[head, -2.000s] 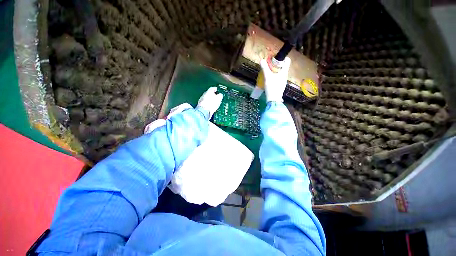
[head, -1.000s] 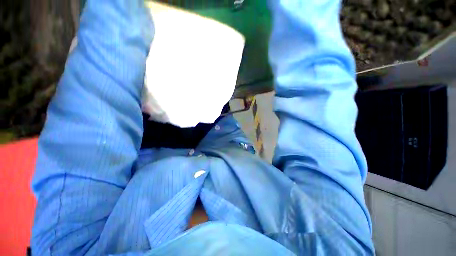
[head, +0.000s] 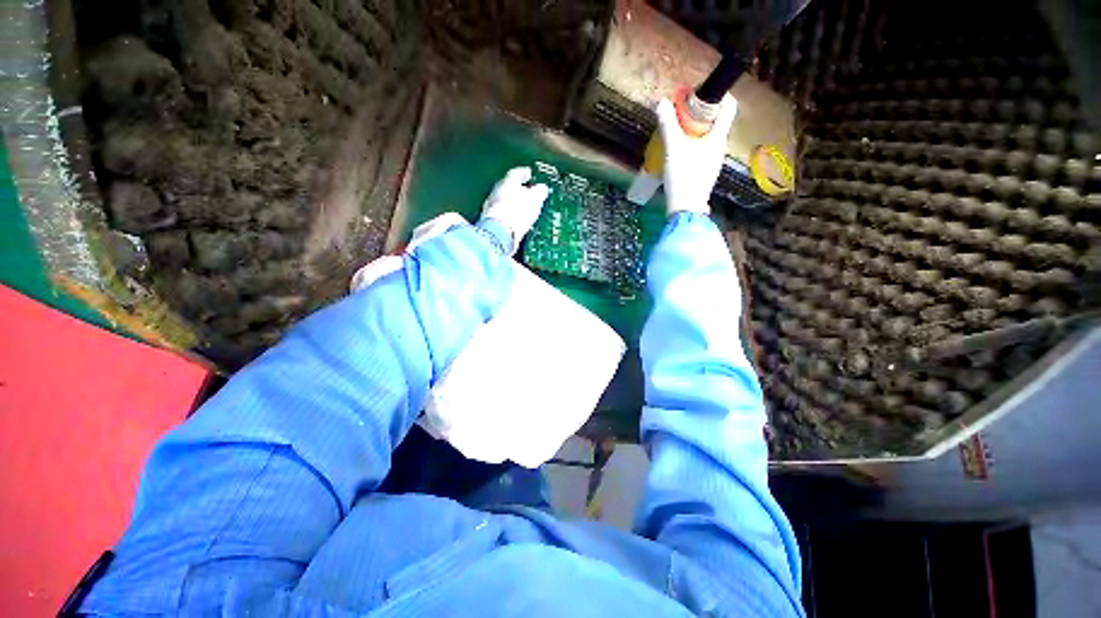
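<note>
A green circuit board [head: 580, 233] crowded with small components lies on the green mat [head: 465, 163] in the foam-lined booth. My left hand [head: 517, 203], in a white glove, holds the board's left edge near its upper corner. My right hand [head: 692, 151], in a white glove, is closed around the air gun [head: 653, 158]. The gun has an orange-yellow body and a pale flat nozzle that points down at the board's upper right corner. A thick black hose [head: 722, 79] rises from the gun. The fingers of my right hand are partly hidden by the glove's back.
A tan metal box [head: 676, 60] with a slotted side and yellow label stands behind the board. Bumpy foam [head: 893, 242] lines the booth walls. A white cloth-covered pad [head: 525, 368] lies at the booth front under my left forearm. A red mat [head: 85, 447] is at the left.
One second ago the view was tilted down to my body and both hands were out of it. Now both hands, the board and the gun show again, much as two seconds ago.
</note>
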